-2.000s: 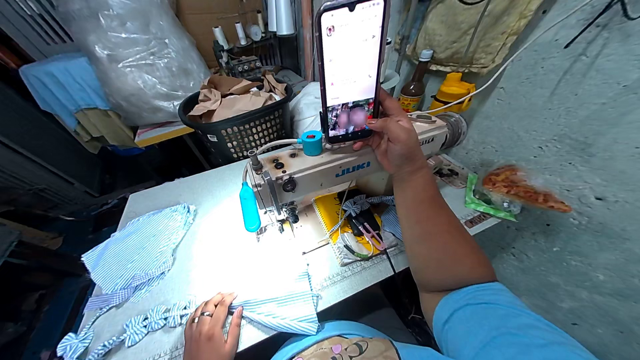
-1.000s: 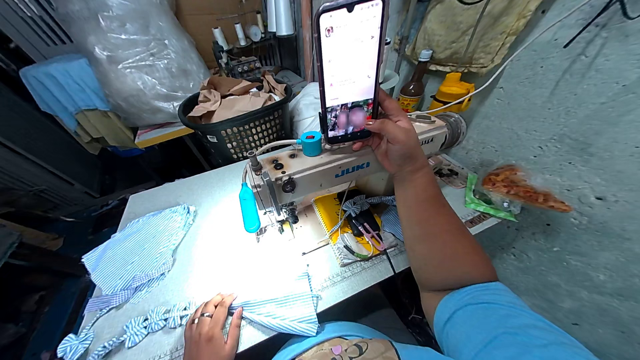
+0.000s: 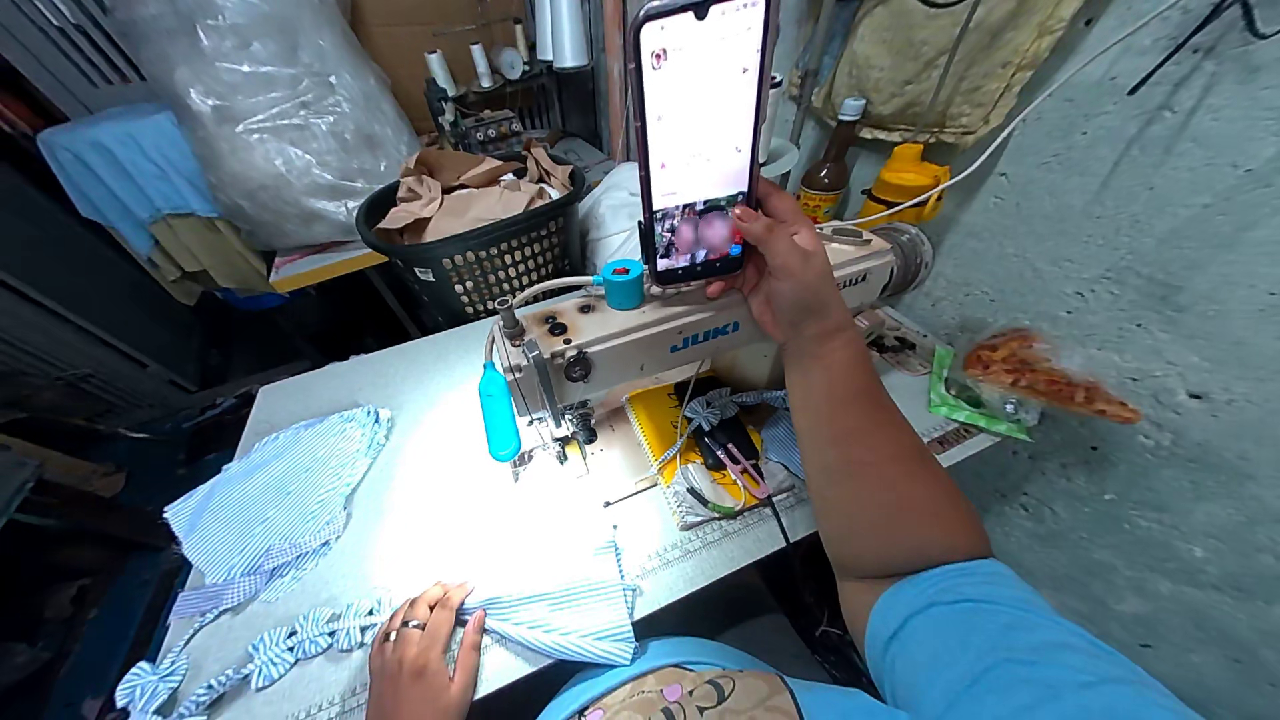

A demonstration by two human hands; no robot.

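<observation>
My right hand (image 3: pixel 785 260) holds a smartphone (image 3: pixel 700 140) upright above the arm of a Juki sewing machine (image 3: pixel 640 340), its lit screen facing me. My left hand (image 3: pixel 425 650) lies palm down on the near edge of the table, its fingers resting on blue-and-white striped fabric (image 3: pixel 565 615). A strip of striped fabric bows (image 3: pixel 290 645) runs left from that hand. Farther left, a stack of striped fabric pieces (image 3: pixel 285 490) lies flat. A blue lamp (image 3: pixel 498 412) hangs beside the needle area, where the tabletop is brightly lit.
Pink-handled thread snips (image 3: pixel 742 468) and a yellow packet (image 3: pixel 655 425) lie under the machine arm. Behind stands a black basket (image 3: pixel 480 260) of brown paper. A glass bottle (image 3: pixel 828 165) and a yellow container (image 3: pixel 903 185) stand behind the handwheel. A wrapped snack (image 3: pixel 1045 375) is at the right by the wall.
</observation>
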